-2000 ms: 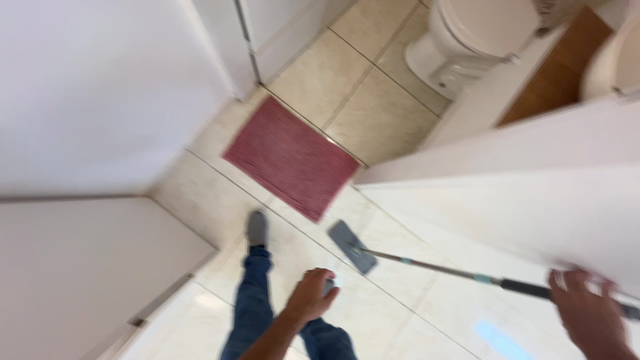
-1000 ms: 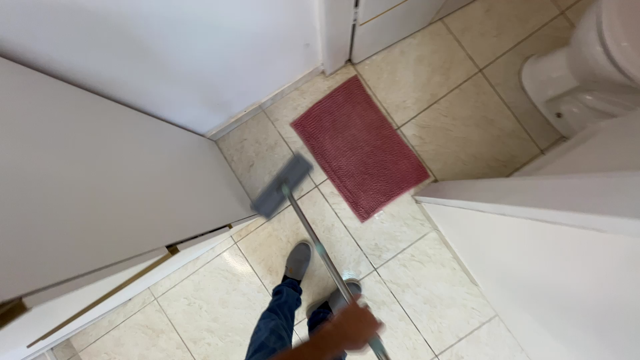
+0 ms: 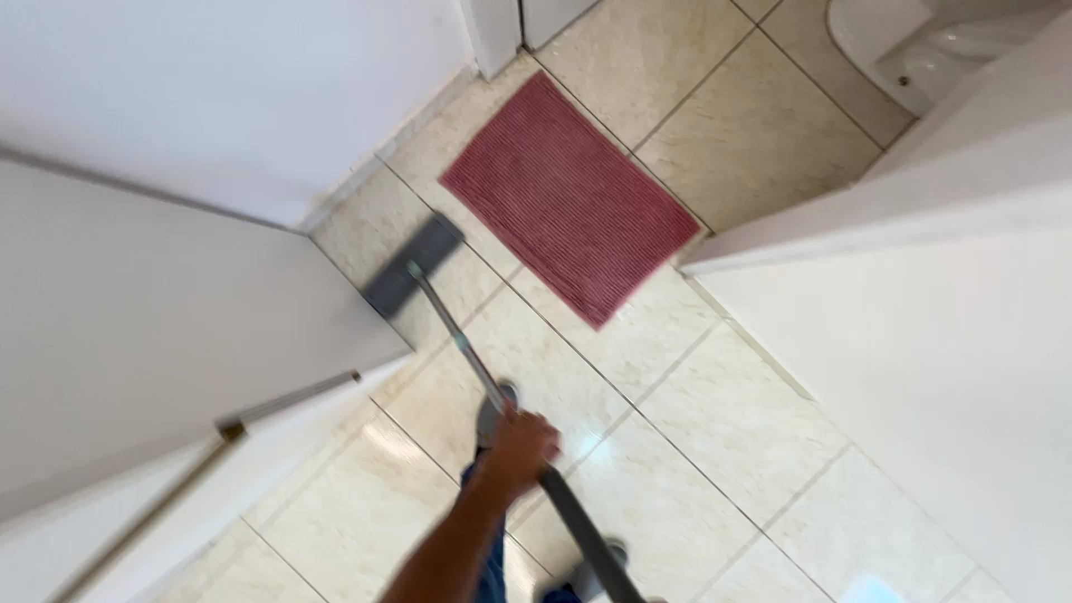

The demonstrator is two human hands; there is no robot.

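My left hand (image 3: 521, 450) is closed around the metal pole of a flat mop (image 3: 456, 335), just above its dark grip. The grey rectangular mop head (image 3: 413, 265) lies on the tiled floor near the white cabinet or door panel at the left. Of my right hand, at most a sliver of skin shows at the bottom edge by the grip's end; its hold cannot be made out. A ribbed red bath mat (image 3: 574, 201) lies flat on the tiles, to the right of the mop head and apart from it.
A white panel (image 3: 167, 335) with a metal edge stands at left, a white wall (image 3: 904, 335) at right. The base of a toilet (image 3: 913, 50) is at top right. My shoes (image 3: 494, 410) are on the tiles below the mat.
Two seconds ago the mop head was below the mat and my left hand was off the pole; now that hand grips it and the head is left of the mat. The view has shifted.
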